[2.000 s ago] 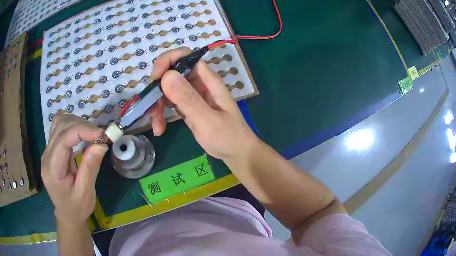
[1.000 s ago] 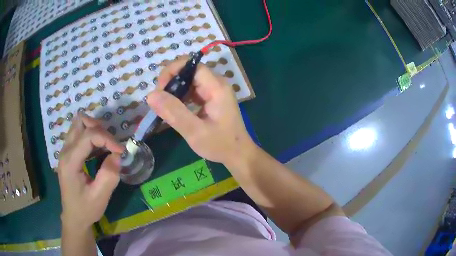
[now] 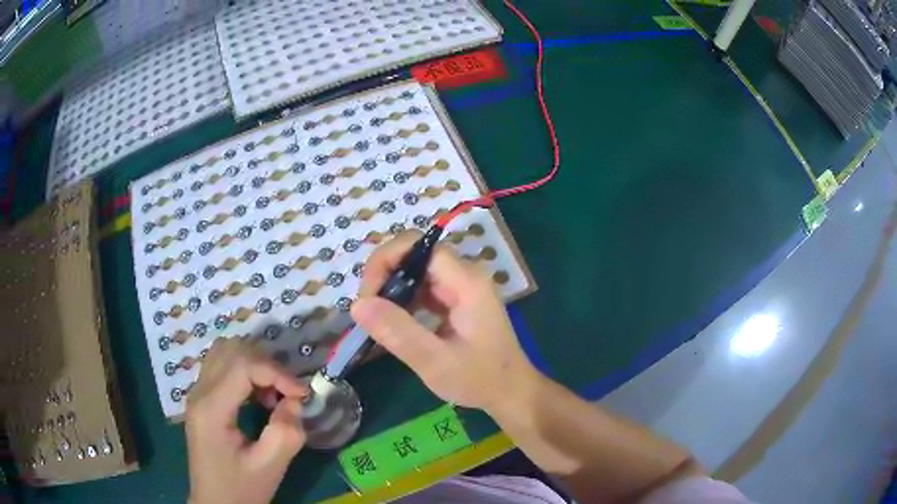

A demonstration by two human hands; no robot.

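My right hand (image 3: 443, 315) is closed around the black grip of the test probe (image 3: 408, 276), which points down and left. Its pale tip block (image 3: 320, 389) is at the fingertips of my left hand (image 3: 241, 413). My left thumb and forefinger are pinched together at the block; a small component between them is too hidden to make out clearly. The dispenser bottle (image 3: 339, 421) stands just below the tip, partly covered. The component tray (image 3: 384, 148) lies behind both hands, with rows of silver discs and tan strips.
A red wire (image 3: 557, 148) curls over the green mat. Cardboard with loose parts (image 3: 44, 345) lies at left. More filled trays (image 3: 143, 94) lie behind, near a red label (image 3: 457, 67). A green label (image 3: 405, 448) is at the front edge. Stacked boards (image 3: 836, 64) stand far right.
The view has shifted, so the tray and label sit lower and more of the back trays shows. My left fingertips have closed in on the probe's tip block and stay there.
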